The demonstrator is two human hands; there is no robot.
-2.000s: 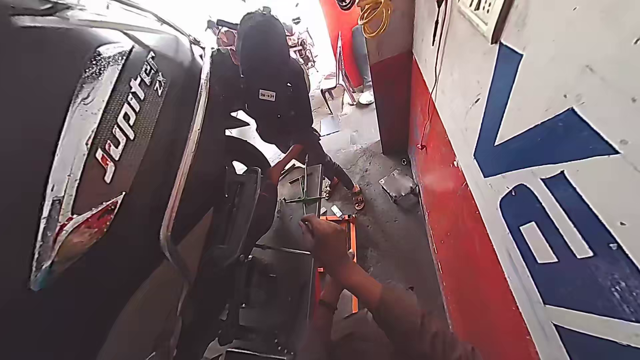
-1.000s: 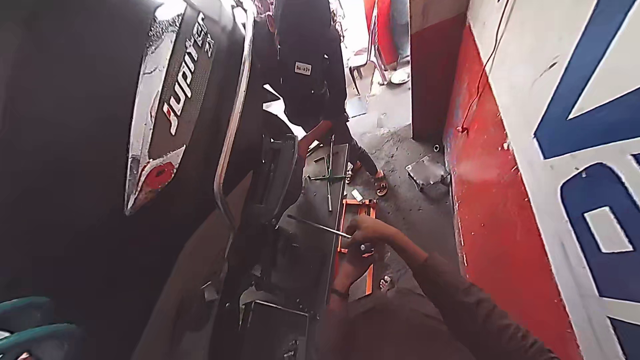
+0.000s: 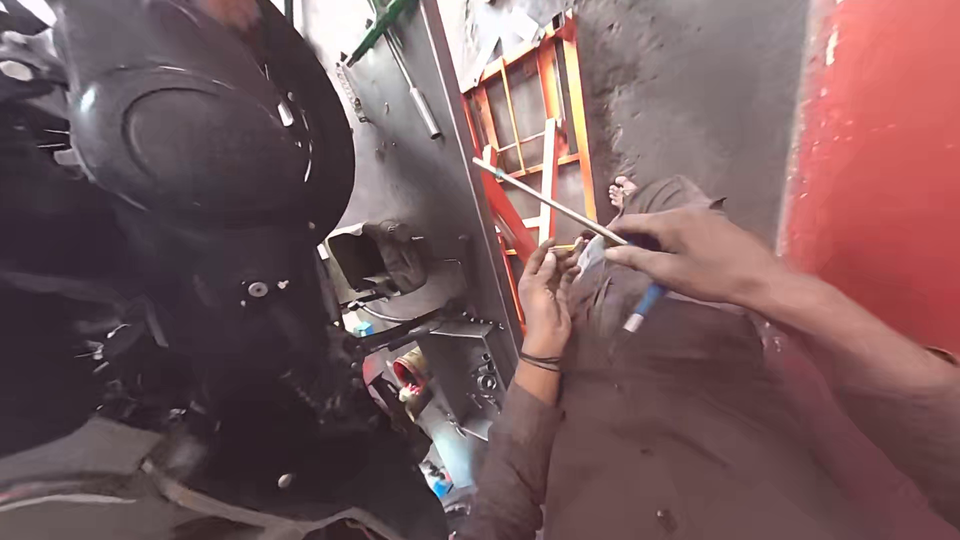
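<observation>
My right hand is closed around the blue-gripped crossbar of a T-handle wrench. The long metal shaft points up and left, over an orange metal frame. One blue end of the crossbar, with a pale tip, sticks out below the fingers. Beside it on the left is my left hand, its palm turned up and its fingers bent. A thin yellow piece shows at its fingertips; whether the hand holds it or it lies behind is unclear. Dark motorcycle parts, with a round cover, fill the left side.
A dark metal platform lies between the motorcycle and the frame. On it are a metal rod tool, a green-handled tool and a dark open tray or box. A red wall stands on the right.
The view has tilted down strongly. My hands, close together one second ago, are now apart, with the wrench in the right one. The other person is mostly out of view.
</observation>
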